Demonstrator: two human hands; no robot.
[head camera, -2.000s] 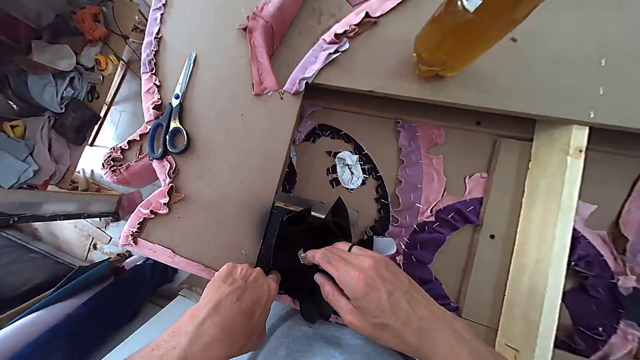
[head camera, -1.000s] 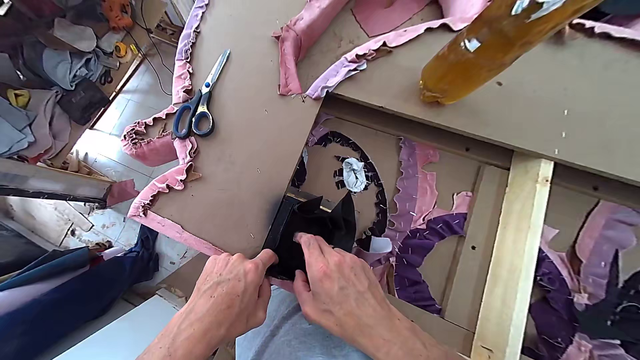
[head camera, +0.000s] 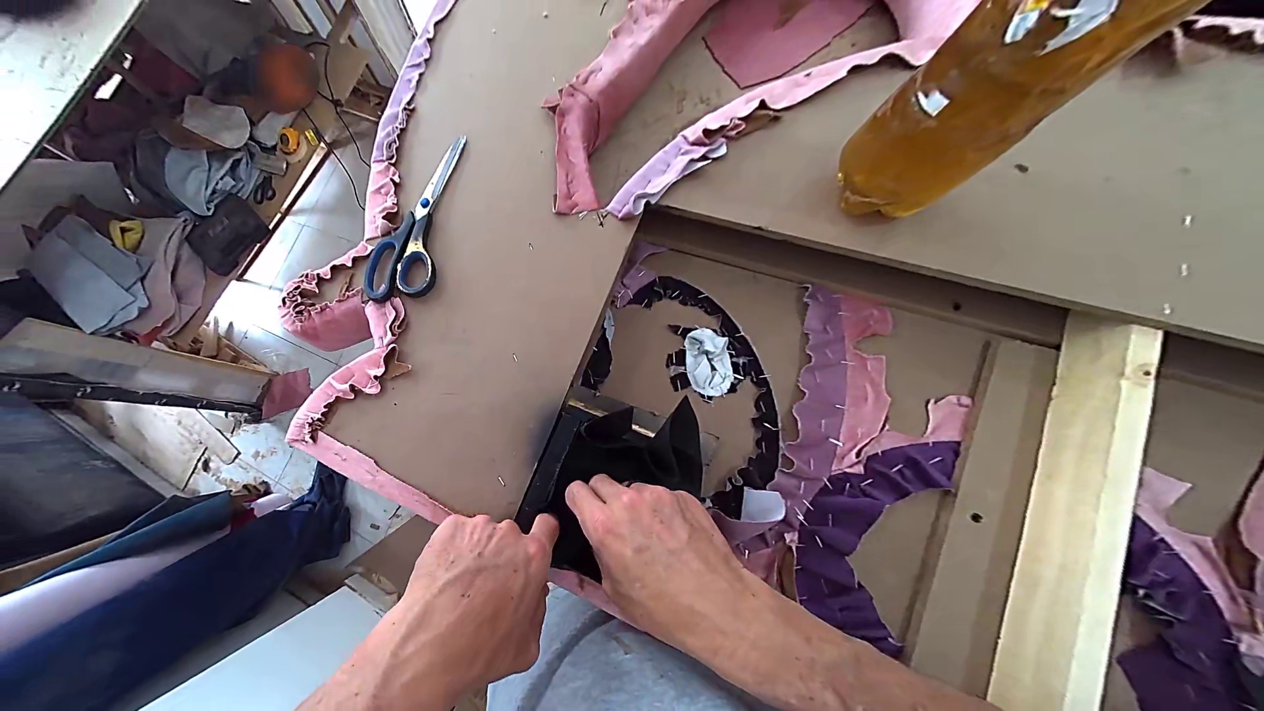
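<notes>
Black fabric (head camera: 617, 454) lies gathered at the near left corner of a framed opening in the brown panel (head camera: 474, 346). My left hand (head camera: 484, 583) grips the edge of that fabric, its thumb and fingers at the panel's corner. The fingers of my right hand (head camera: 652, 543) pinch the same cloth just to the right. Beyond them, a ring of stapled black fabric (head camera: 760, 395) surrounds a white wad of cloth (head camera: 709, 362). Stapled purple fabric (head camera: 839, 533) is to the right of my hands. The fingertips are partly hidden in the folds.
Scissors (head camera: 405, 237) with dark handles lie on the panel at left. A plastic bottle of amber liquid (head camera: 948, 109) is at upper right. A wooden crosspiece (head camera: 1071, 513) spans the opening. Pink fabric trim (head camera: 370, 474) edges the panel. Fabric scraps (head camera: 89, 276) fill a shelf at far left.
Both hands stay at the black fabric, with the right hand's fingers now closer to the left hand than two seconds ago. The scissors and bottle keep their places; the view has shifted somewhat.
</notes>
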